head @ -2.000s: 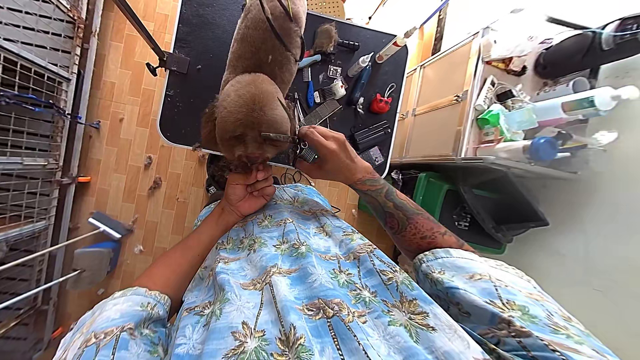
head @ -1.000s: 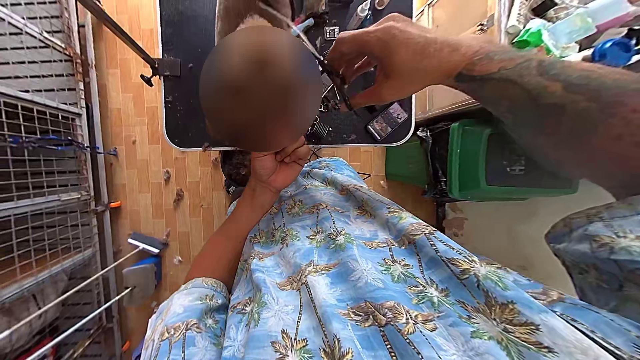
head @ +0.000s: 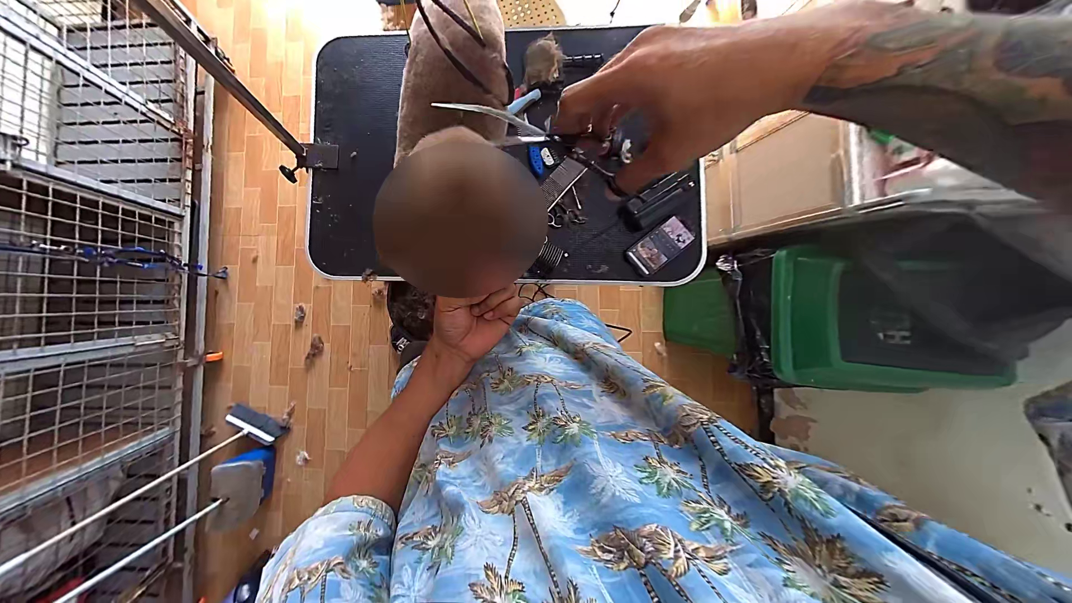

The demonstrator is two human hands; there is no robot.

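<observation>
A brown-coated dog (head: 452, 88) is on a black grooming table (head: 356, 209) with a pale rim; its head is blurred. My left hand (head: 476, 322) is under the muzzle at the near table edge, fingers curled against it. Above the table's right half, my right hand (head: 662, 100) holds grooming scissors (head: 528, 130), their blades parted and pointing left over the dog's back, just behind its head. Dark straps lie across the back. Whether my left fingers grip the muzzle hair is hidden.
On the table's right lie a metal comb (head: 563, 182), a phone (head: 662, 245), a black case (head: 657, 199) and a brush with hair (head: 544, 63). A grooming arm (head: 243, 96) rises at left, beside wire cages (head: 92, 285). Green bins (head: 888, 327) stand at right.
My right hand has lifted off the side of the dog's head and moved up and right with the scissors, whose blades are now apart. My left hand stays under the muzzle.
</observation>
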